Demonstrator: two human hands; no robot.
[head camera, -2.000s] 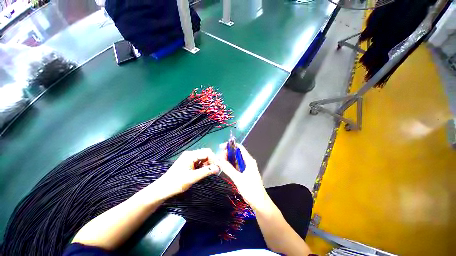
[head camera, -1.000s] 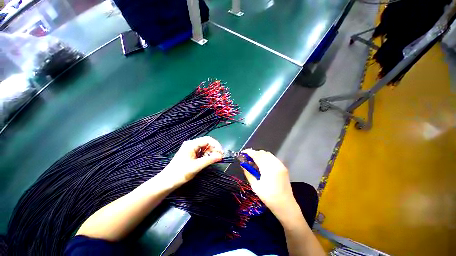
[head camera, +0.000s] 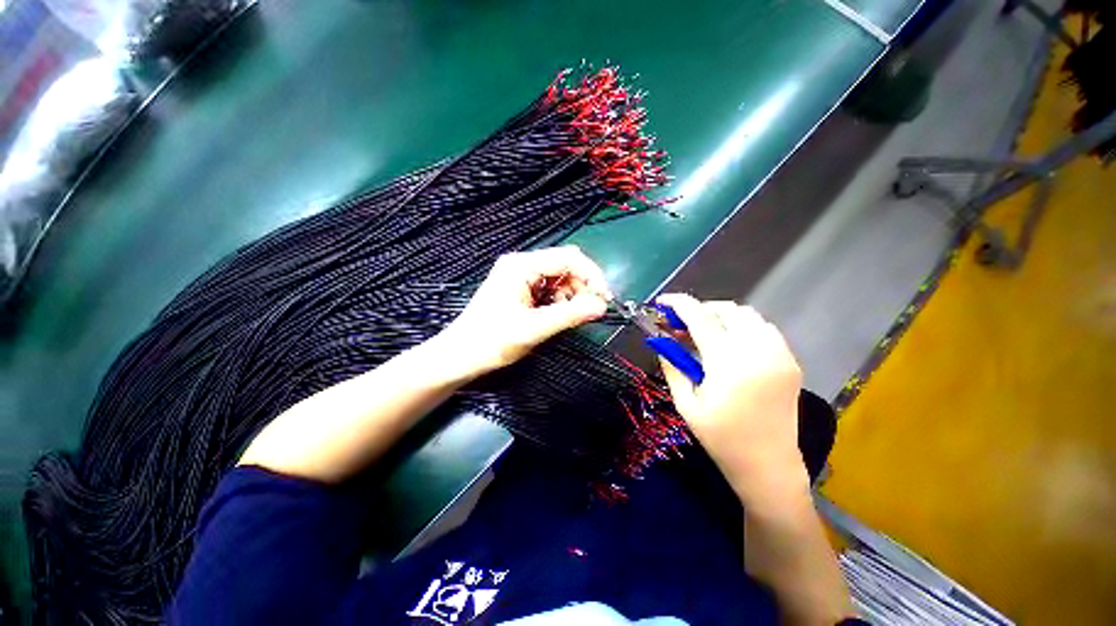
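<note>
A thick bundle of black cables (head camera: 355, 269) lies across the green table, its red wire ends (head camera: 612, 135) fanned out at the top. A smaller group hangs at my lap with red and some bluish ends (head camera: 651, 428). My left hand (head camera: 526, 306) is closed around a cable; reddish wires show inside its curled fingers. My right hand (head camera: 740, 379) holds the blue-handled pliers (head camera: 671, 342), their silver jaws pointing left at the cable end by my left fingertips. Whether the jaws are closed on a core is too small to tell.
The green table (head camera: 367, 86) has its edge running diagonally at the right. Clear plastic bags (head camera: 74, 110) lie at the far left. A grey rack foot (head camera: 979, 184) stands on the floor at the upper right. White cables (head camera: 918, 593) are at the lower right.
The view has tilted down and shifted, so the dark cloth and phone are out of frame. The pliers, upright two seconds ago, have turned sideways to my left fingertips.
</note>
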